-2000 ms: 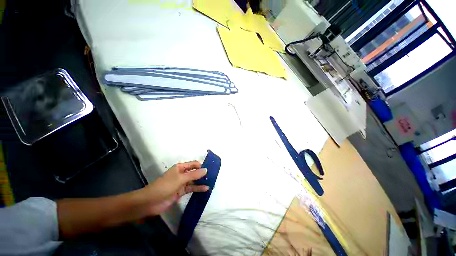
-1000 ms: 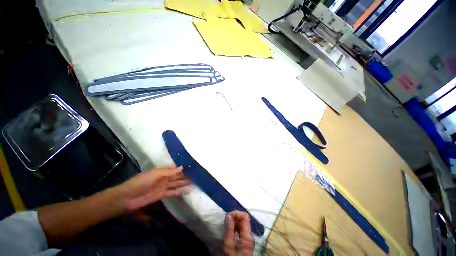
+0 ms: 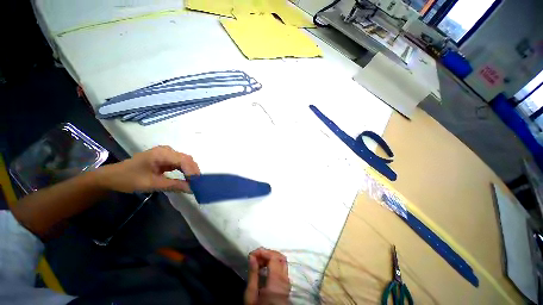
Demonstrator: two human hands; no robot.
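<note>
My left hand point(image 3: 164, 170) pinches a navy fabric band point(image 3: 229, 188) near its left end, thumb and fingers closed on it. The band is folded or bent, with a rounded end pointing right above the white cloth. My right hand point(image 3: 269, 275) is at the bottom edge, partly cut off, its thumb and fingers close together; whether it pinches a needle or thread cannot be made out. Snips point(image 3: 396, 286) with dark green handles lie to its right. Thin dark threads point(image 3: 315, 262) lie at the near table edge.
A fanned stack of pale bands point(image 3: 178, 95) lies at the far left on the white cloth. Navy bands point(image 3: 357, 146), one looped, lie right of centre. A crinkled clear bag point(image 3: 386, 198) covers the end of another navy band point(image 3: 440, 247). Yellow sheets point(image 3: 271, 37) lie at the back; a lidded bin point(image 3: 59, 158) stands left.
The band was lying slanting along the near cloth; my left hand has now lifted and turned it. My right hand has come off the band and moved slightly left.
</note>
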